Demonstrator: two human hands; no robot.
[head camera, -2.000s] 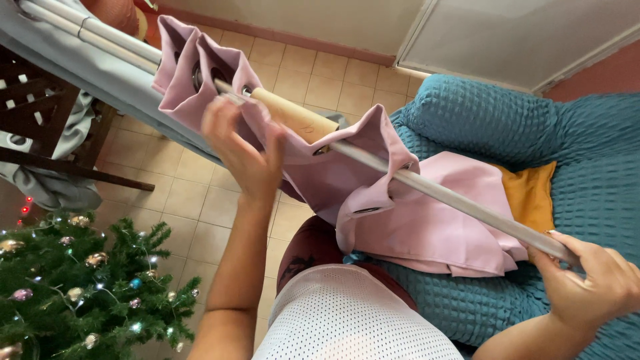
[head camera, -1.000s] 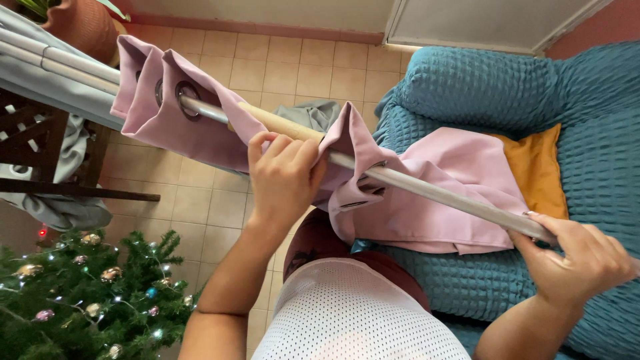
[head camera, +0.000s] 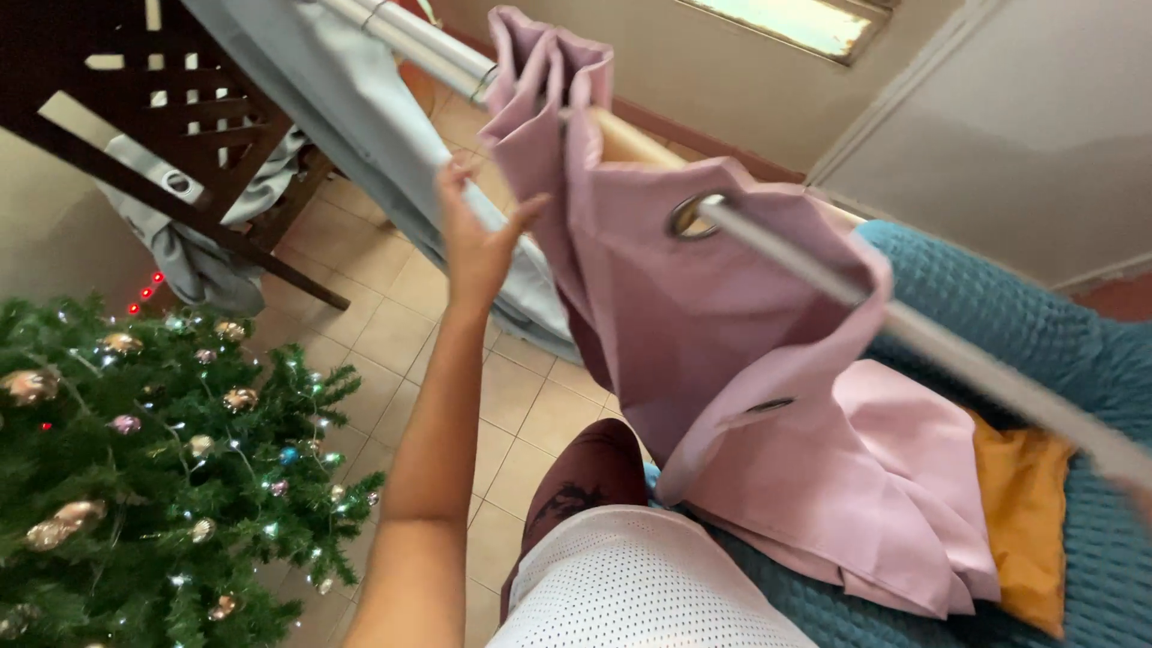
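A pink grommet curtain (head camera: 720, 297) hangs bunched on a metal curtain rod (head camera: 990, 364) that slants from upper left to lower right. The rod passes through a metal grommet (head camera: 696, 216); another grommet (head camera: 770, 405) lower down shows no rod in it. My left hand (head camera: 481, 225), slightly blurred, is spread beside the bunched folds, fingers apart and holding nothing. Of my right hand (head camera: 1136, 495) only a blurred sliver shows at the right edge, by the rod; its grip is hidden. The curtain's lower part lies on a teal sofa cover.
A decorated Christmas tree (head camera: 180, 468) stands at lower left. Grey curtain fabric (head camera: 360, 117) hangs from paired rods (head camera: 414, 49) at upper left, near a dark wooden lattice piece (head camera: 207, 144). The teal-covered sofa (head camera: 954, 279) and an orange cloth (head camera: 1026, 513) are at right.
My left hand was closed around the curtain and rod a second ago; now it is off them, fingers spread, to their left. The view has shifted, leaving my right hand mostly outside it.
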